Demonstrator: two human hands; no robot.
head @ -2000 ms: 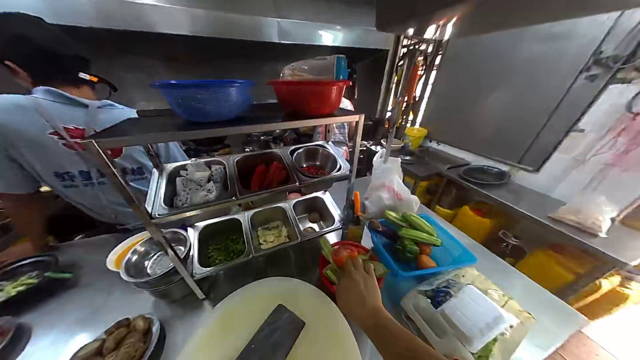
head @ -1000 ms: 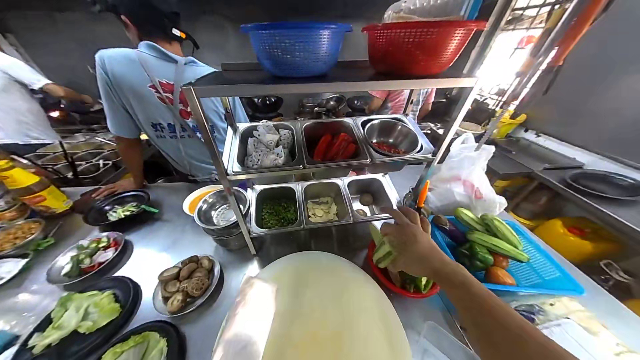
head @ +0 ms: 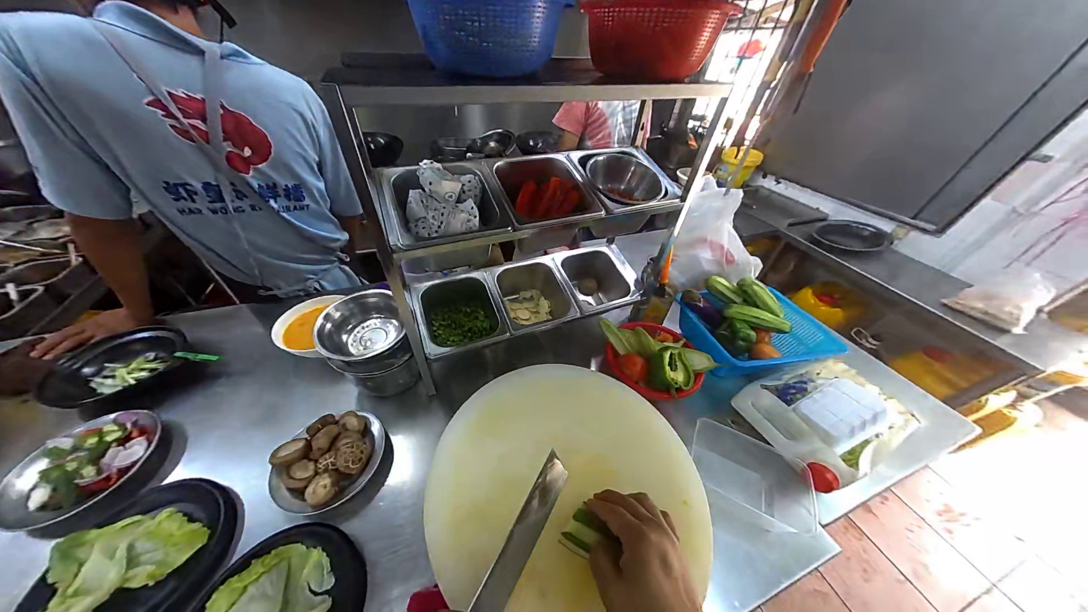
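Note:
My right hand (head: 633, 544) presses with bent fingers on a cut piece of green vegetable (head: 585, 531), at the lower right of the round pale cutting board (head: 501, 425). To the left of this hand, a broad knife blade (head: 523, 531) slants up from the bottom edge, its tip over the board. Its grip is out of sight, and my left hand does not show. A bit of something red is at the bottom edge beside the blade. Behind the board stands a small red basket (head: 653, 394) with cut green pepper, a tomato and green pieces.
Left of the board are a plate of mushrooms (head: 367, 476) and black plates of lettuce (head: 223, 527). A metal rack (head: 535, 92) holds steel trays of ingredients. A blue basket (head: 820, 344) of vegetables and a clear plastic container (head: 756, 484) lie right. A person stands back left.
My right hand has moved from the red basket down to the board, with green vegetable under its fingers. The knife blade has shifted from the board's left edge towards its middle.

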